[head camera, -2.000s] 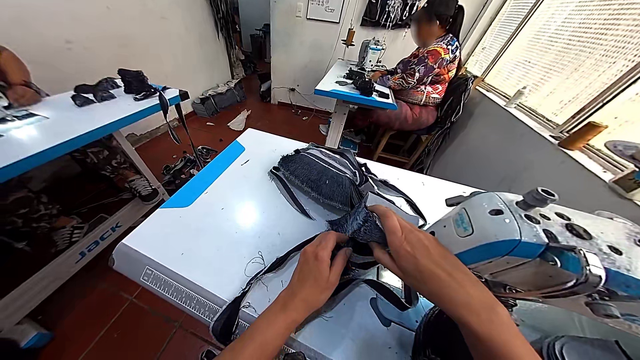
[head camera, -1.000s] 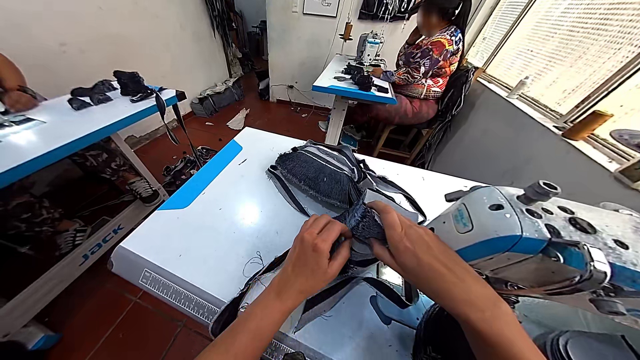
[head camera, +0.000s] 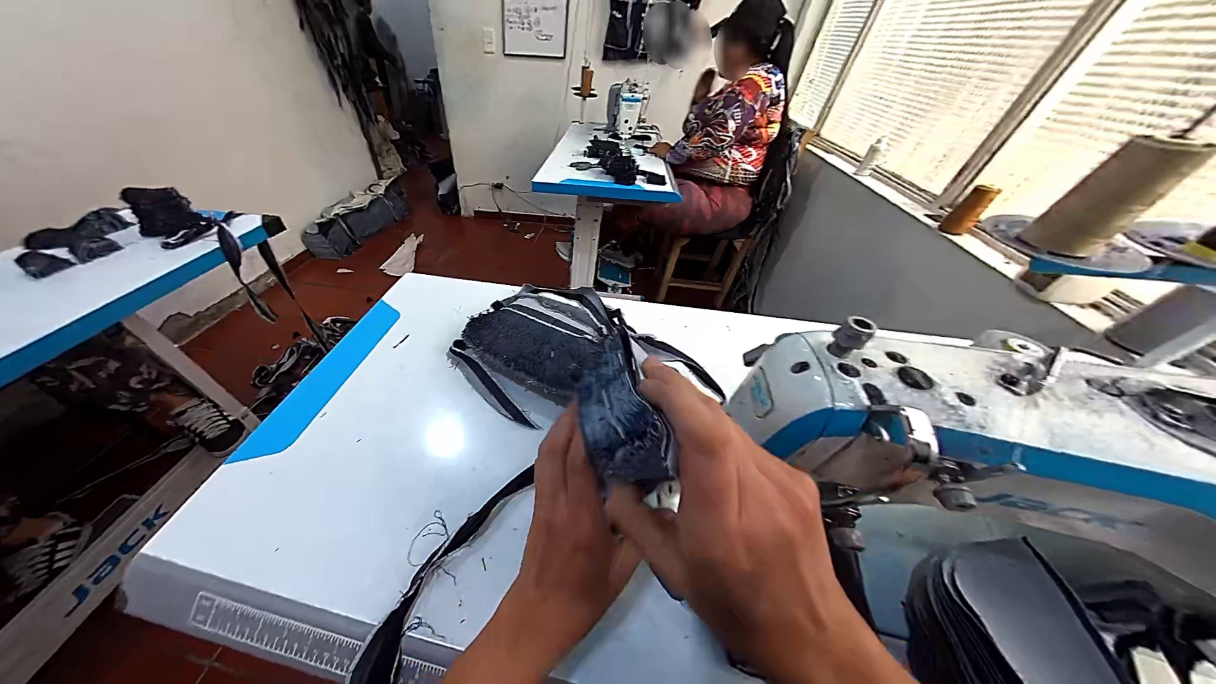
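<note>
A small folded piece of dark blue denim (head camera: 627,427) is gripped between my two hands above the white sewing table (head camera: 332,513). My left hand (head camera: 575,513) holds its left and lower side, and my right hand (head camera: 741,494) closes on its right edge. Just beyond lies a larger dark frayed fabric piece (head camera: 532,347) with strips around it, partly behind the held denim. A long dark strip (head camera: 427,570) runs down over the table's near edge. My palms hide the lower part of the held piece.
An industrial sewing machine (head camera: 893,380) stands close on the right, with stacked dark pieces (head camera: 1007,608) in front. A thread cone (head camera: 1116,195) is behind it. Another table (head camera: 123,285) stands left. A person (head camera: 727,133) sits at a farther sewing machine (head camera: 627,109).
Both hands have lifted and turned the denim piece, so more of its blue face shows. The view has shifted somewhat. The seated person has raised a hand near the head.
</note>
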